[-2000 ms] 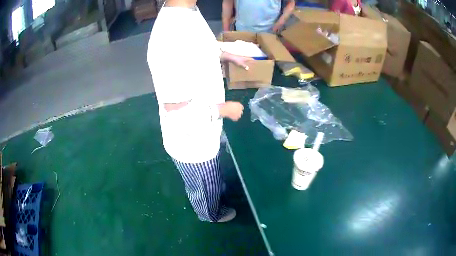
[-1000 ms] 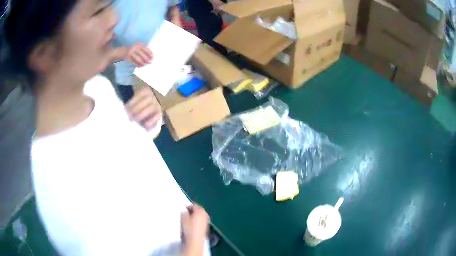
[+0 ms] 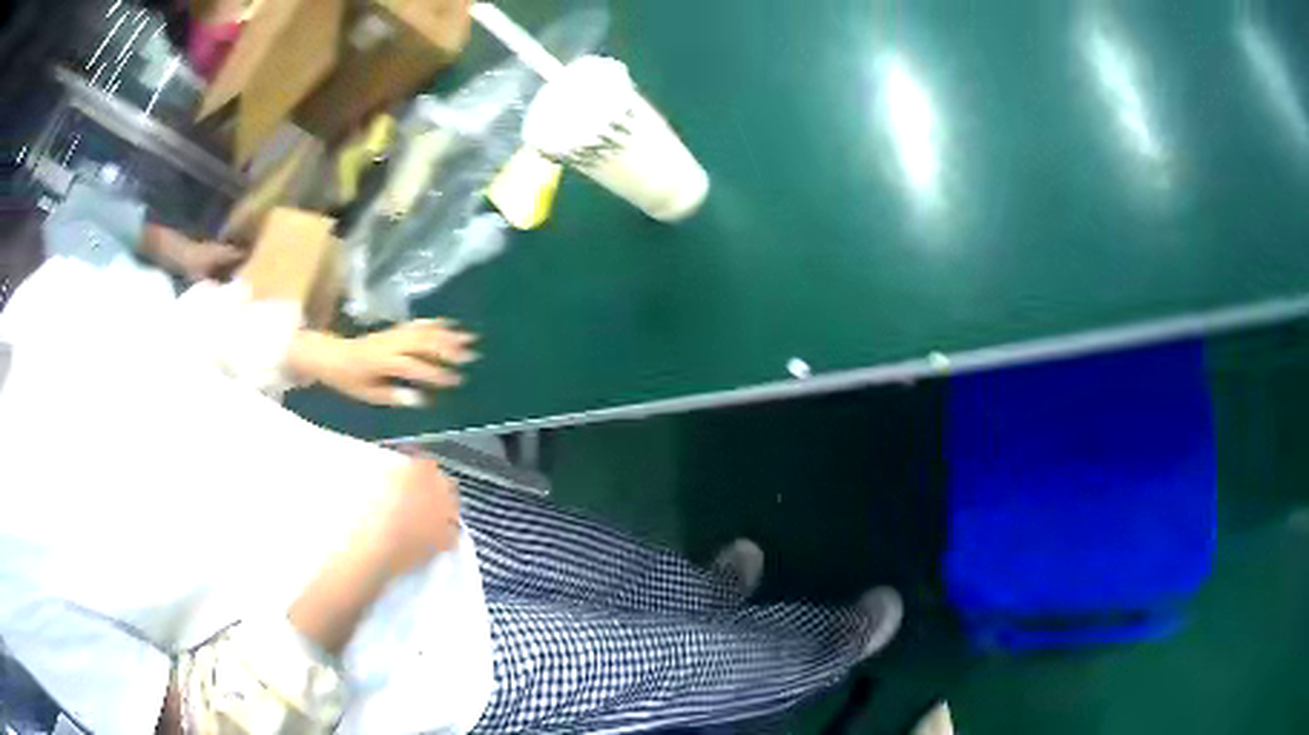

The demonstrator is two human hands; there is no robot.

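Note:
Neither of my hands is in view. The white paper cup point(image 3: 643, 155) with dark lettering, a lid and a straw stands nearest on the green table point(image 3: 847, 259). It looks slanted in the rolled view. A small pale pad with a yellow edge point(image 3: 526, 187) lies beside it. Crumpled clear plastic point(image 3: 445, 247) lies beyond, with a pale yellow sheet point(image 3: 415, 172) on or under it. The picture is blurred.
A person in a white top and checked trousers stands at the table's edge, one hand point(image 3: 395, 362) over the tabletop. A smaller carton point(image 3: 292, 256) and a large open carton point(image 3: 388, 65) are at upper left. A blue stool point(image 3: 1084, 488) is beside the table.
The view has rolled and swung, so the cup has shifted to the upper middle and the blue stool has come into view. The white sheet held by a person no longer shows.

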